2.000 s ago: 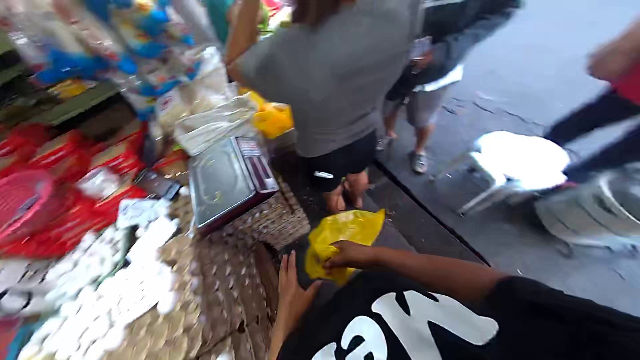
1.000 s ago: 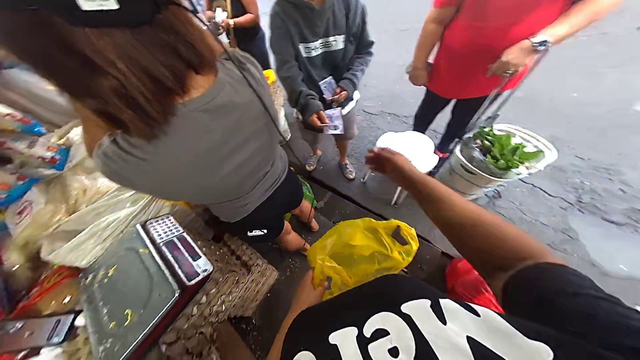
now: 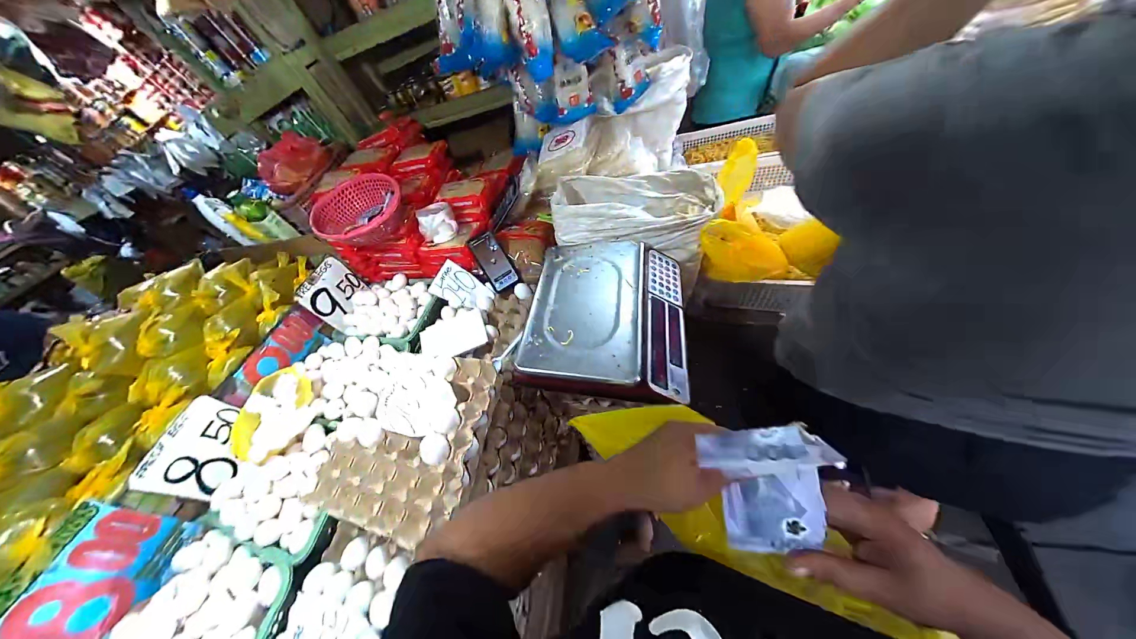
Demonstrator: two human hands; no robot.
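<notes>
My left hand (image 3: 670, 466) grips the left end of some light blue-grey banknotes (image 3: 772, 519). At their right and lower edge is my right hand (image 3: 887, 546), thumb in front and fingers partly hidden behind. Beneath both hands lies a yellow plastic bag (image 3: 635, 426), partly covered; whether the left hand also pinches it, I cannot tell. A digital weighing scale (image 3: 590, 311) with a metal pan stands just beyond, on stacked egg trays (image 3: 524, 435).
White eggs (image 3: 355, 390) fill trays on the left, with price signs (image 3: 191, 448) and tied yellow bags (image 3: 169, 342) beside them. A pink basket (image 3: 355, 209) rests near red packets. A person in a grey shirt (image 3: 958, 240) stands close on the right.
The view has swung left from the street to the stall. My right hand, reaching out empty a second ago, is now back beside my left, at banknotes; another person held banknotes then.
</notes>
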